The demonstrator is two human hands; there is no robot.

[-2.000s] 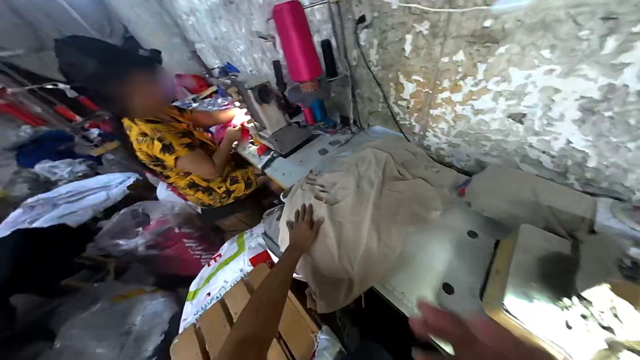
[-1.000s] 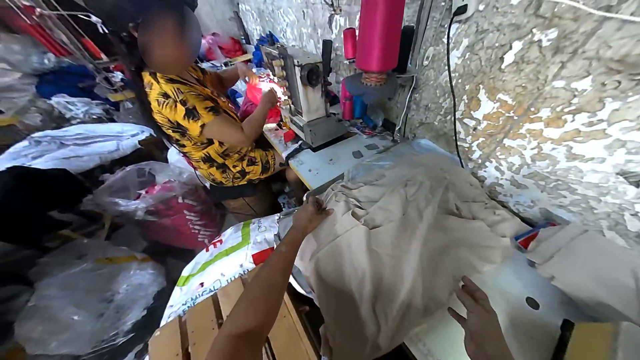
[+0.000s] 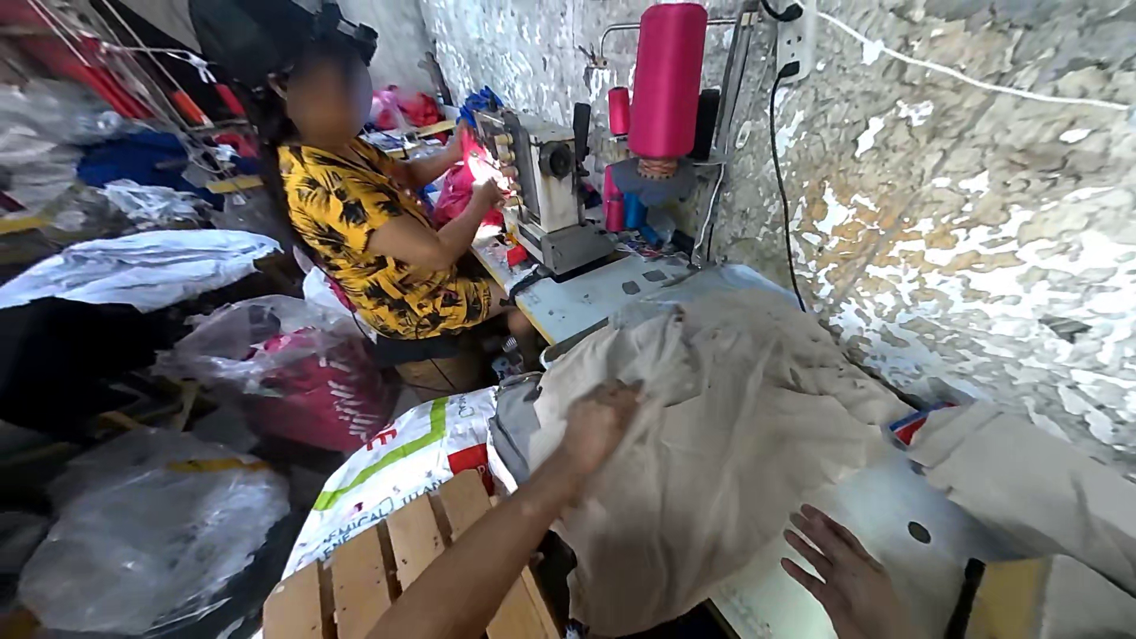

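Observation:
A crumpled beige cloth [image 3: 737,444] is spread over the sewing table [image 3: 799,568] and hangs past its near edge. On the cloth's left part rests my left hand [image 3: 605,422], its fingers curled and slightly blurred; they seem to grip a fold, but this is not certain. My right hand [image 3: 839,568] is just right of the cloth, over the bare tabletop, with fingers apart and nothing in it. Another beige cloth piece [image 3: 1029,479] lies at the table's right side.
A person in a yellow patterned shirt [image 3: 373,240] works pink fabric at a sewing machine [image 3: 550,186] on the left. Pink thread cones [image 3: 667,80] stand behind. Near me are a wooden slatted seat [image 3: 417,541], a printed white sack [image 3: 399,470] and plastic bags [image 3: 151,524].
My left hand has gone from lying flat with spread fingers to curled on the cloth. My right hand, blurred two seconds ago, shows spread fingers. The view has shifted.

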